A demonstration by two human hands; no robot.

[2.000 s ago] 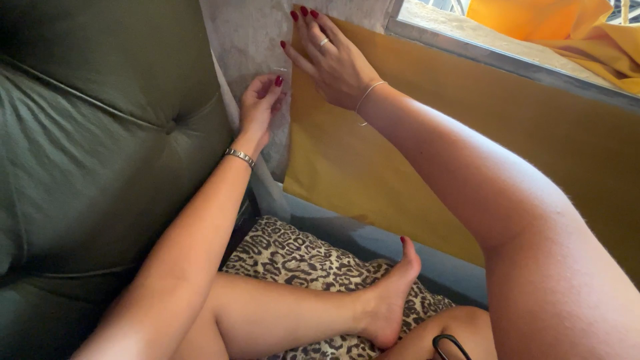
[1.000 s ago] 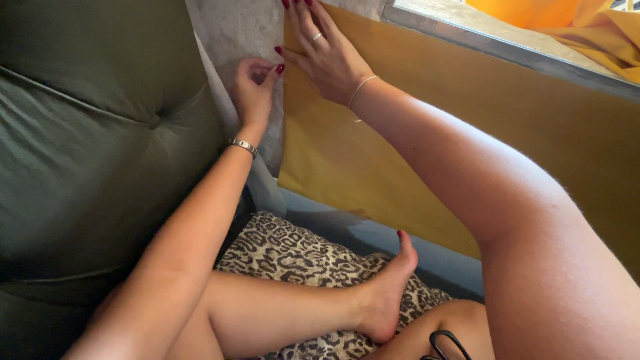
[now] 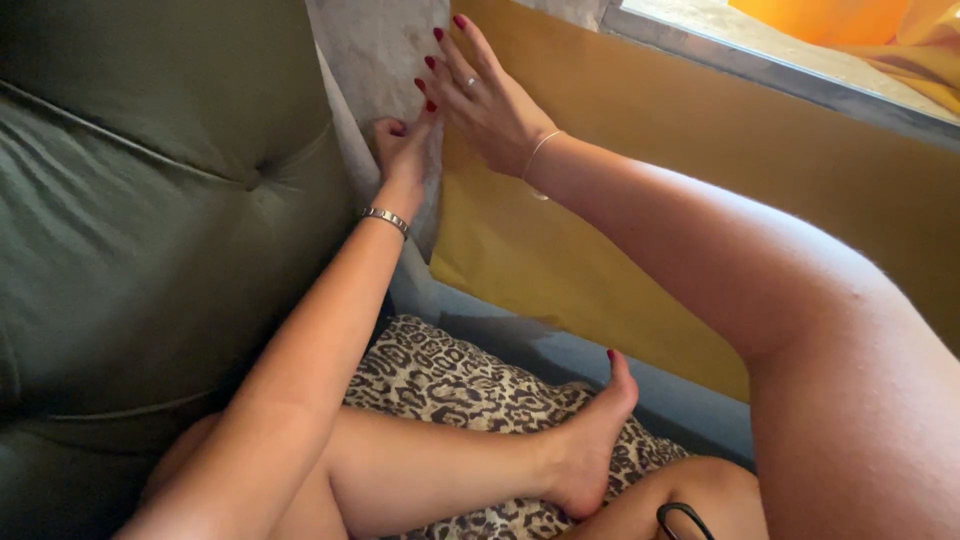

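A yellow sheet (image 3: 570,247) lies flat against the wall below the window ledge. My right hand (image 3: 491,105) rests spread on its upper left corner, palm to the sheet, with a ring and a thin bracelet. Just left of it, my left hand (image 3: 405,146) is at the sheet's left edge, against the bare grey wall (image 3: 382,60). Its fingertips reach up beside the right hand's fingers, and its far fingers are curled. Whether it pinches anything cannot be told.
A green tufted cushion (image 3: 165,202) fills the left side. Below are a leopard-print cushion (image 3: 450,375), my bent legs and bare foot (image 3: 592,442), and a black loop (image 3: 682,517). At upper right are the window ledge (image 3: 795,67) and orange fabric (image 3: 832,22).
My left hand has moved up along the sheet's left edge, closer to the right hand, and its pointing finger has straightened. My right hand stays spread on the sheet.
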